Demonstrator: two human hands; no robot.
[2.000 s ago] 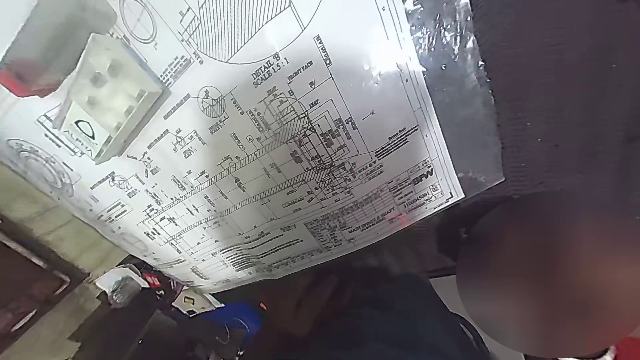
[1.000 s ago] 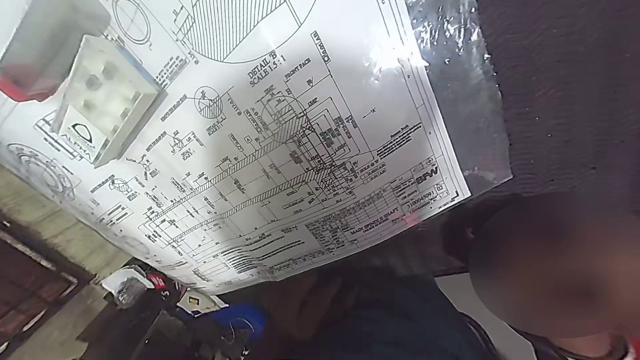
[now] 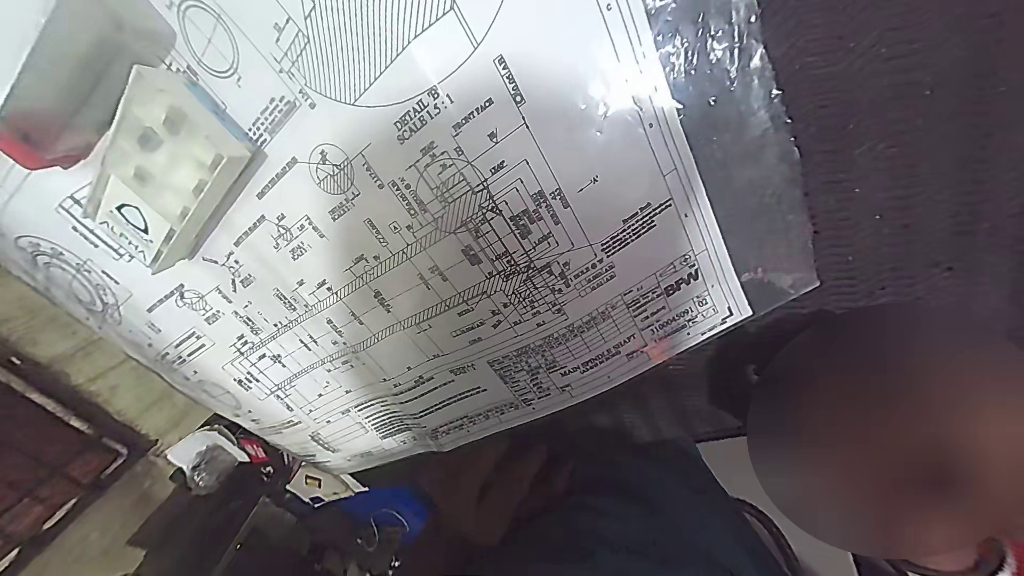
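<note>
Neither my left hand nor my right hand can be seen. A large printed technical drawing of a spindle shaft [image 3: 576, 264] fills the middle of the view, in a clear plastic sleeve [image 3: 768, 200] that shines at the upper right. On its left part stands a white plastic holder with several holes [image 3: 172, 160], bearing writing. Touching or close beside it is a whitish block-like thing with a red lower edge [image 3: 88, 72]. Below the drawing, a dim hand [image 3: 488, 488] shows by a dark blue sleeve; it appears to be another person's.
A person [image 3: 888, 432] is close at the lower right. Dark ribbed material [image 3: 904, 144] lies along the right side. At the lower left are a blue thing [image 3: 388, 512], crumpled clear plastic [image 3: 208, 468] and dark objects. A brown panel with a pale edge [image 3: 48, 472] lies farther left.
</note>
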